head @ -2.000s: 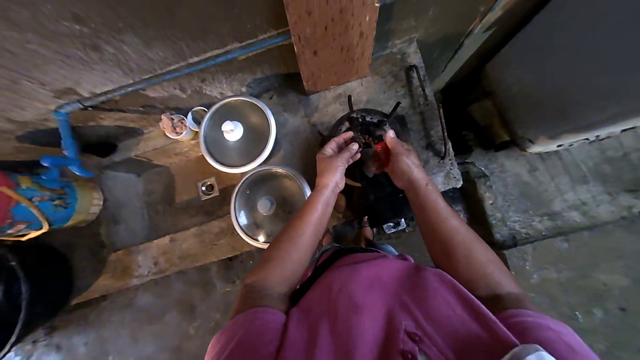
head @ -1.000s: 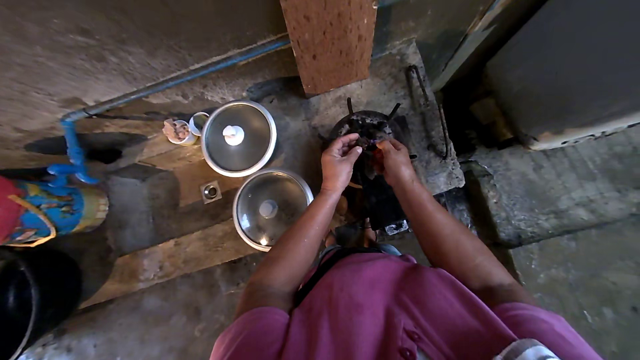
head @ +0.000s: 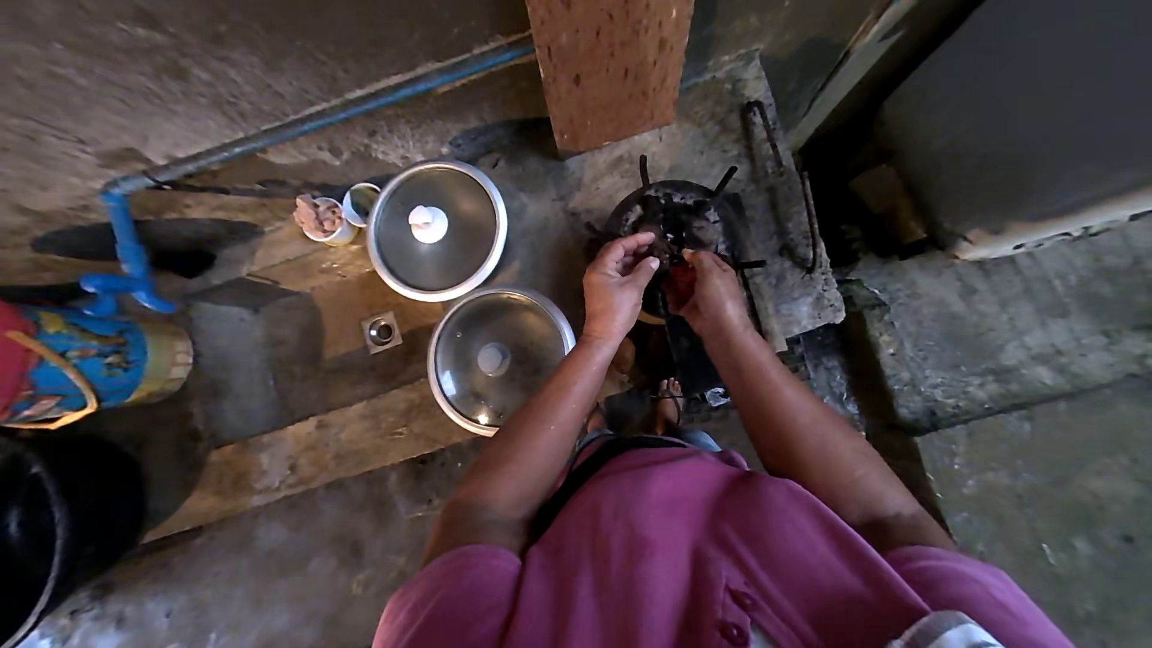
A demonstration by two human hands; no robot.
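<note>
Both my hands are over a round blackened stove (head: 670,202) with metal prongs around its rim, set on a concrete slab. My left hand (head: 619,281) is at its near left side, thumb and fingers bent toward a small dark piece; whether they grip it is unclear. My right hand (head: 709,292) is closed around a small red object (head: 681,281), mostly hidden by the fingers. Dark lumps, seemingly charcoal, lie in the stove. Left of my hands are two round glass lids with metal rims, an upper one (head: 463,229) and a lower one (head: 495,382).
A reddish-brown board (head: 612,81) stands behind the stove. Left are a small cup of brownish pieces (head: 335,225), a floor drain (head: 382,332), a blue pipe (head: 130,243), a colourful bucket (head: 99,355) and a black tub (head: 99,513). A large grey object (head: 1026,117) stands right.
My right hand has shifted slightly, and the red object in it shows less than it did two seconds ago. My left hand remains over the near left part of the stove.
</note>
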